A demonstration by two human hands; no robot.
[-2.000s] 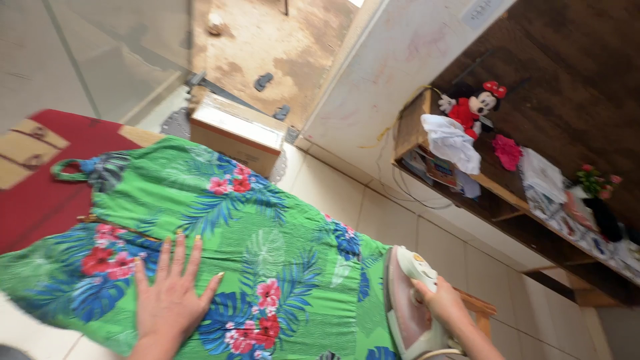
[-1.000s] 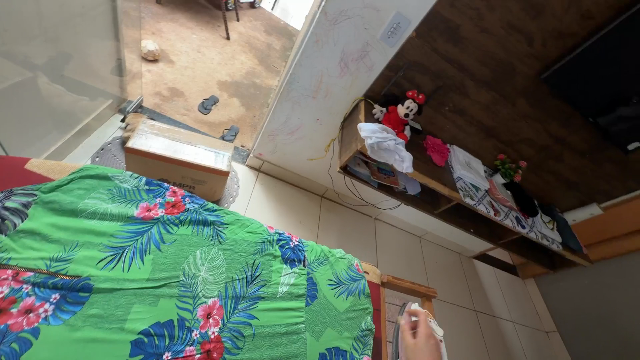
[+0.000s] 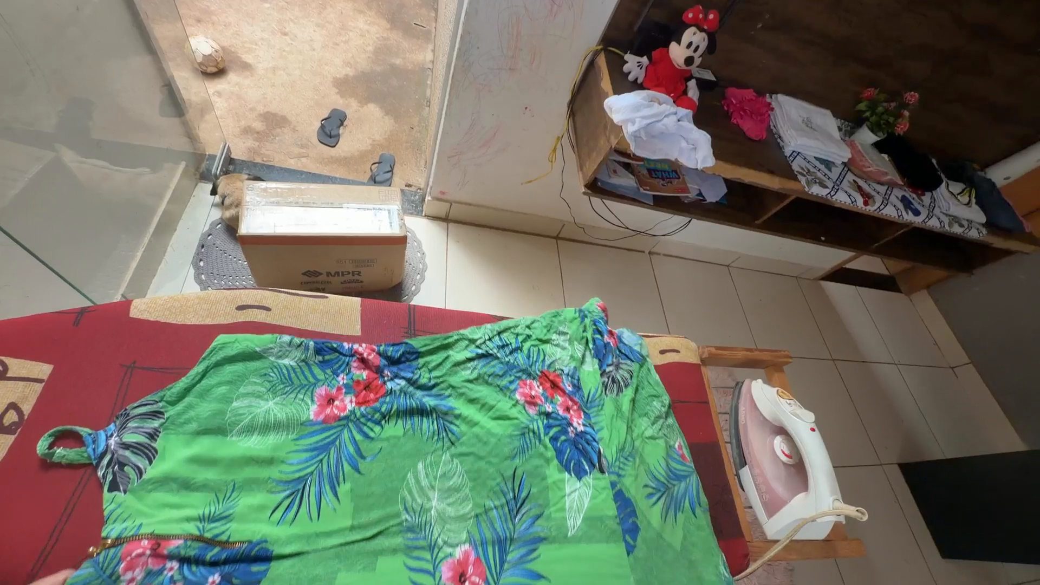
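Note:
A green floral garment [image 3: 382,455] with a brass zipper [image 3: 175,538] lies spread on the red patterned ironing board [image 3: 65,349]. A little of my left hand [image 3: 58,578] shows at the bottom left edge, by the garment's edge near the zipper; its fingers are mostly cut off. My right hand is out of view. The white and pink clothes iron [image 3: 788,459] stands on the wooden rest [image 3: 841,548] at the board's right end, with no hand on it, and its cord runs down past the board.
Beyond the board a cardboard box [image 3: 325,252] sits on a grey crocheted rug [image 3: 215,256]. Flip-flops [image 3: 331,127] lie by the doorway. A wooden shelf [image 3: 756,183] at the right holds a plush doll [image 3: 674,65], folded cloths and a flower pot. A dark object [image 3: 975,504] is at the right edge.
The iron, under my right hand on the garment at first, now stands on the rest, let go. My right hand has left the view. More of the red board shows, and the garment lies differently.

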